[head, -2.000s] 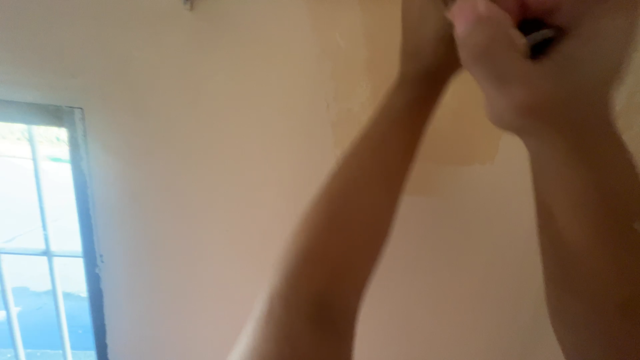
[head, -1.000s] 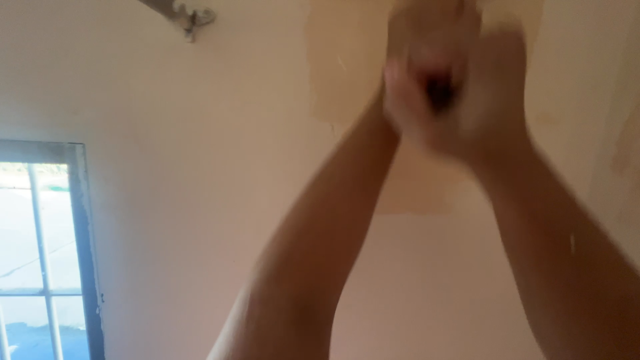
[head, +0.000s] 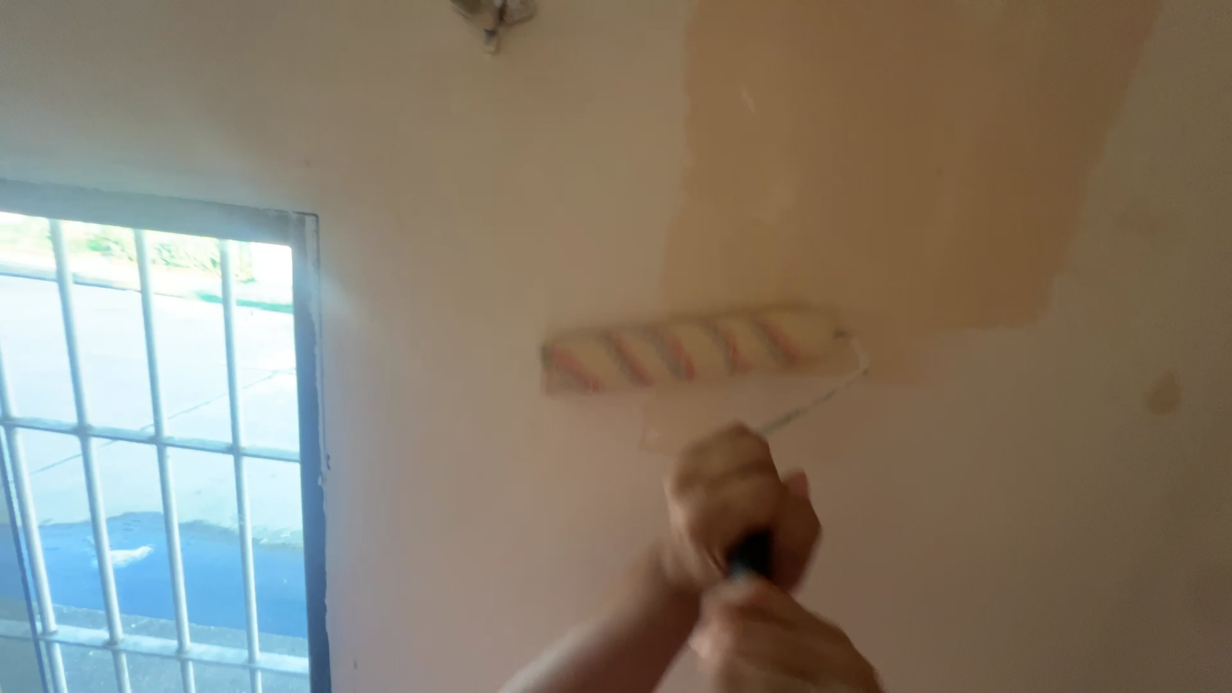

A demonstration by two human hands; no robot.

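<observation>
A paint roller [head: 693,348] with a pale, red-and-dark striped cover lies against the wall, blurred by motion. Its thin wire frame runs from the right end of the cover down to a black handle [head: 750,555]. My left hand [head: 731,505] is wrapped around the upper part of the handle, just under the wire. Below it, my right hand [head: 780,640] grips the handle's lower end, which its fingers hide. A darker tan painted patch [head: 895,164] spreads on the wall above and to the right of the roller.
At the left is a window with white metal bars [head: 159,433] and a dark frame [head: 313,433]. A small fixture [head: 493,17] is mounted on the wall at the top. A brownish spot [head: 1163,393] marks the wall at the right.
Both hands have come down from the top of the view to its lower middle, still together. The roller cover, out of view before, now shows. The view has also shifted.
</observation>
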